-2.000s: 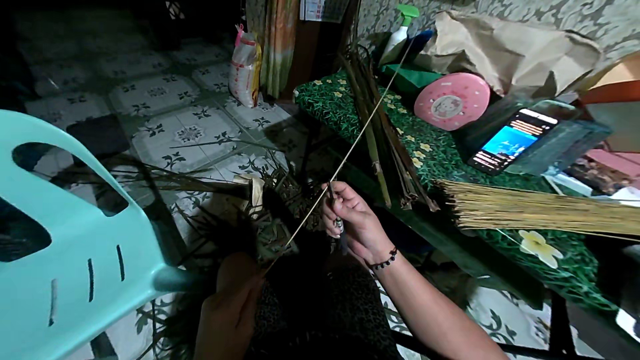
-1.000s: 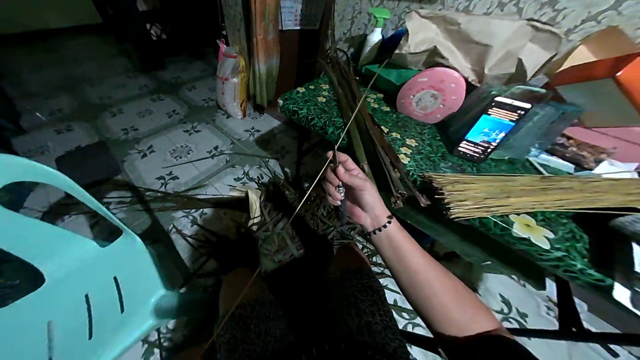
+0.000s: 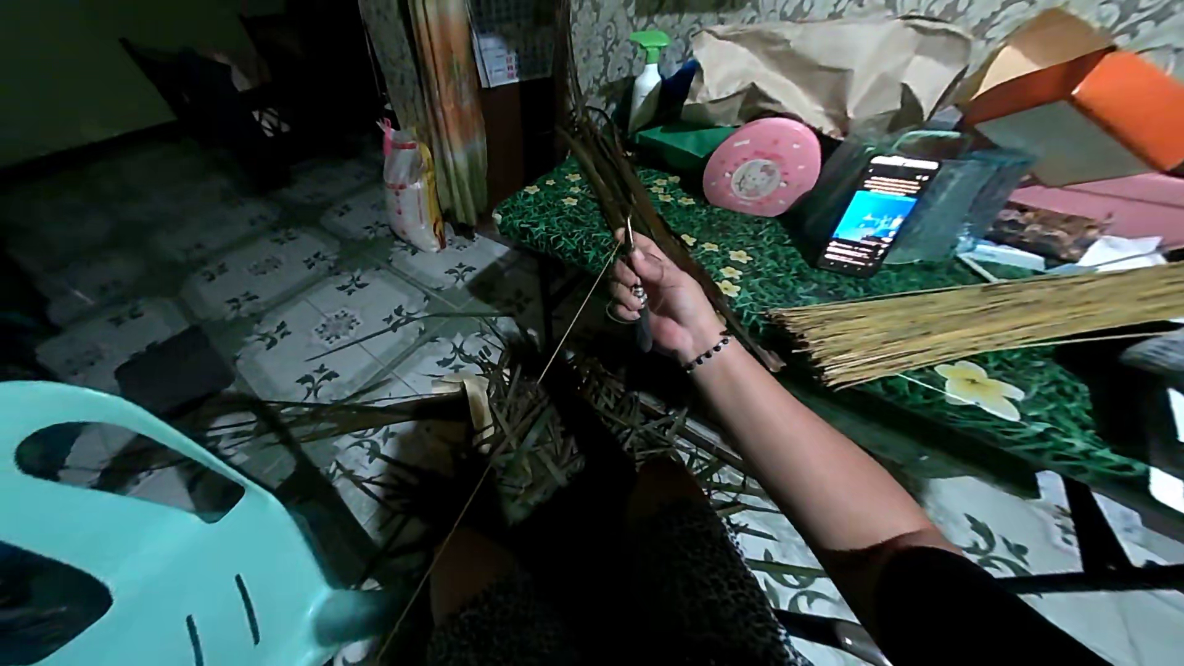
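My right hand [image 3: 661, 301], with a beaded bracelet and a ring, is closed around a small knife [image 3: 644, 319]; its metal tip points up above my fingers. A long thin palm-leaf midrib [image 3: 578, 319] runs from my fingertips down to the lower left, past my lap. My left hand is out of view. On the table right of my right hand lies a thick bundle of thin midribs [image 3: 962, 319]. Dark long leaves [image 3: 610, 176] lie on the table's left end, behind my hand. Leaf scraps [image 3: 546, 444] are heaped on the floor below.
A turquoise plastic chair [image 3: 157, 527] stands at the left. The green table cover [image 3: 564, 222] bears a spray bottle [image 3: 647, 88], a pink round object [image 3: 763, 166], a lit phone [image 3: 879, 217], a brown paper bag [image 3: 823, 69] and an orange box [image 3: 1101, 111]. A filled sack [image 3: 410, 194] stands on the floor.
My left hand, seen low beside my lap two seconds ago, has left the view. The midrib now reaches only up to my right fingertips; earlier it extended well above them. The view has shifted.
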